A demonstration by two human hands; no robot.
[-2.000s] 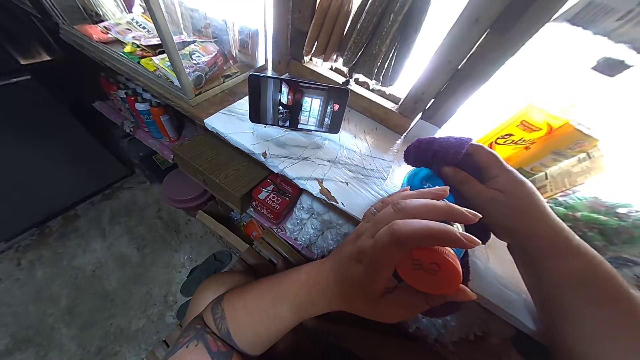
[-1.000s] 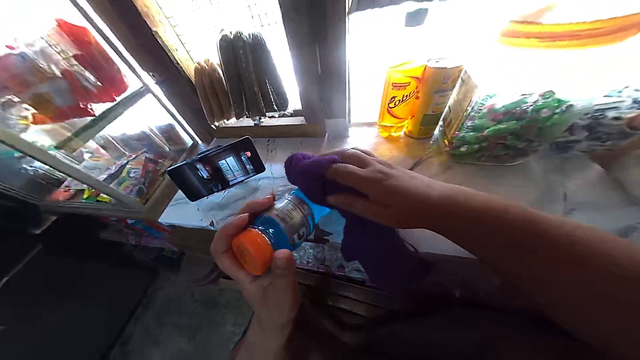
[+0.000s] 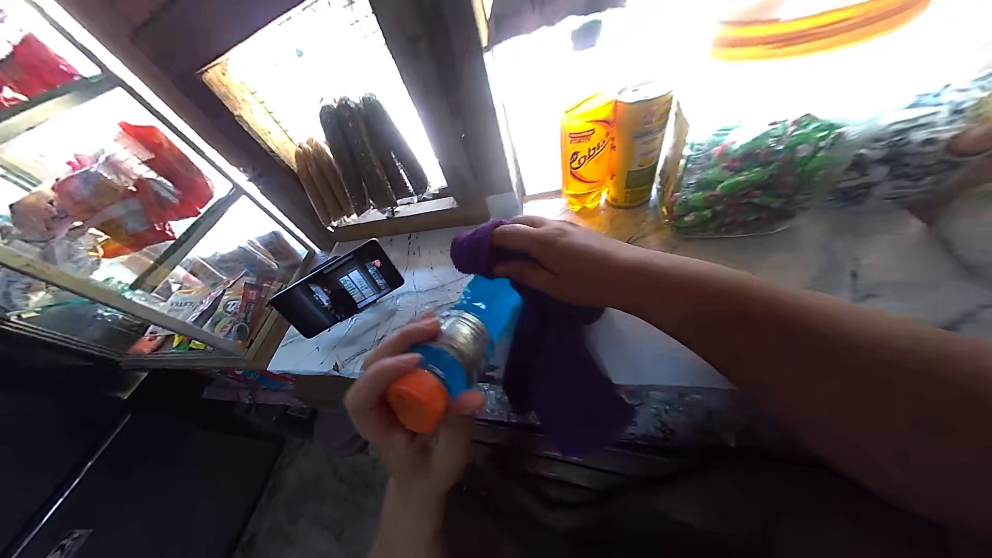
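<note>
A plastic bottle of blue drink (image 3: 456, 350) with an orange cap (image 3: 418, 400) is tilted, cap end toward me. My left hand (image 3: 418, 418) grips it around the cap end, fingers on one side and thumb on the other. My right hand (image 3: 570, 260) holds a purple cloth (image 3: 562, 364) bunched against the bottle's far end, and the rest of the cloth hangs down below the hand. The bottle's base is partly hidden by the cloth. Left of the bottle, a smartphone (image 3: 338, 287) leans on the marble-patterned counter (image 3: 659, 356) with its screen lit.
A yellow Cobra drink bottle (image 3: 587, 151) and a yellow can (image 3: 639, 146) stand beyond my right hand. Clear bags of green-wrapped items (image 3: 756, 174) lie right of them. A glass display case (image 3: 178, 310) with packets is at the left. Dark long bundles (image 3: 368, 155) stand by the wooden-framed opening.
The view has swung to the right and changed tilt. The bottle, earlier mostly behind my left hand, now shows its side and cap. The purple cloth stays in my right hand at its far end.
</note>
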